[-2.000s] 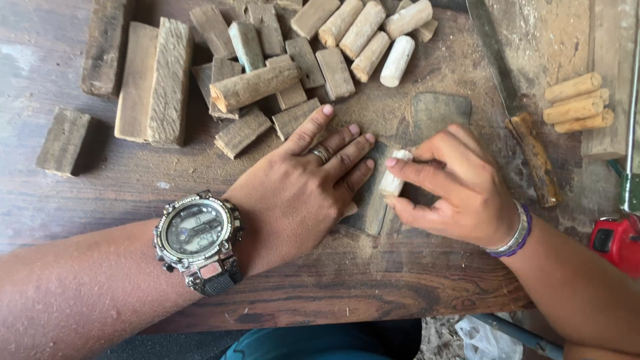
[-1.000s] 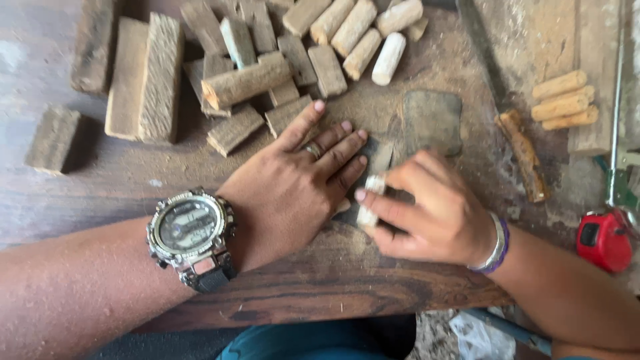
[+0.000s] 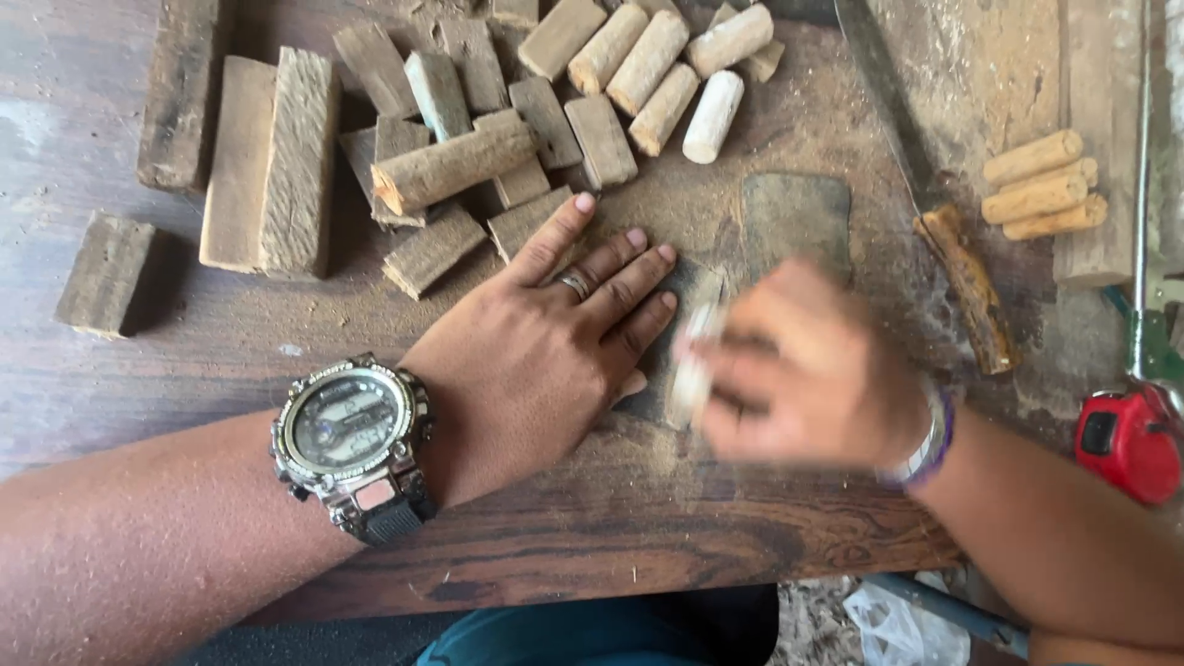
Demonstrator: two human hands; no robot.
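My left hand (image 3: 546, 351), with a ring and a wristwatch, lies flat with its fingers spread, pressing on a dark sheet (image 3: 659, 356) that looks like sandpaper. My right hand (image 3: 795, 370), blurred, pinches a pale wooden piece (image 3: 696, 361) against the right part of that sheet. Another worn, dusty sheet (image 3: 797, 222) lies just beyond my right hand. Past my left fingertips are several wooden blocks (image 3: 601, 141), a bark-coloured round stick (image 3: 458, 165) and several short round wooden pegs (image 3: 649, 61), one of them whitish (image 3: 713, 117).
Larger wood blocks (image 3: 298, 162) stand at the left, near a single small block (image 3: 106, 273). On the right lie a long blade with a wooden handle (image 3: 967, 287), thin wooden dowels (image 3: 1036, 197) and a red tape measure (image 3: 1127, 444). The table's front edge (image 3: 647, 585) runs below my hands.
My right hand has moved a little along the sheet with the pale wooden piece still in its fingers. My left hand has stayed flat in place.
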